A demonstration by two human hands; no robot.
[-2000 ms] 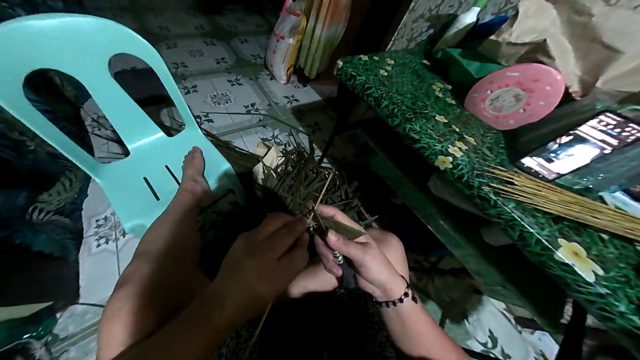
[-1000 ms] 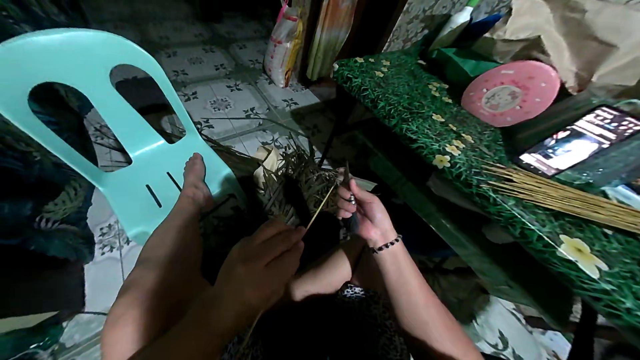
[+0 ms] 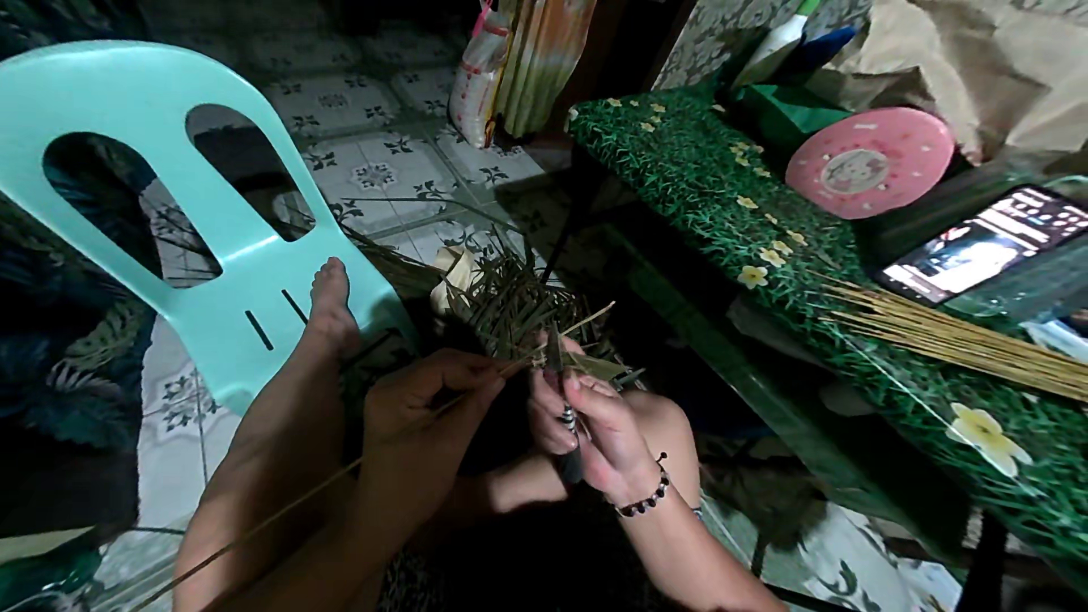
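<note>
Between the finger and thumb of my left hand (image 3: 433,416) is a long thin leaf midrib (image 3: 280,514), which trails down to the lower left. My right hand (image 3: 586,416) grips a knife (image 3: 554,361) with its dark blade pointing up, close to the midrib's upper part. The midrib's pale end sticks out beyond the blade to the upper right. Below and behind my hands lies a heap of dark leaf strips (image 3: 527,302). A bundle of yellowish midribs (image 3: 952,340) rests on the table at the right.
A green-covered table (image 3: 705,204) holds a phone (image 3: 986,242), a pink round fan (image 3: 871,161) and brown paper (image 3: 943,68). My bare foot (image 3: 330,293) is on a turquoise plastic chair (image 3: 246,246) at the left. A filled plastic bag (image 3: 478,85) stands on the tiled floor.
My right hand has come back down toward my left hand from farther up and right, the knife still in it. The midrib now crosses the blade.
</note>
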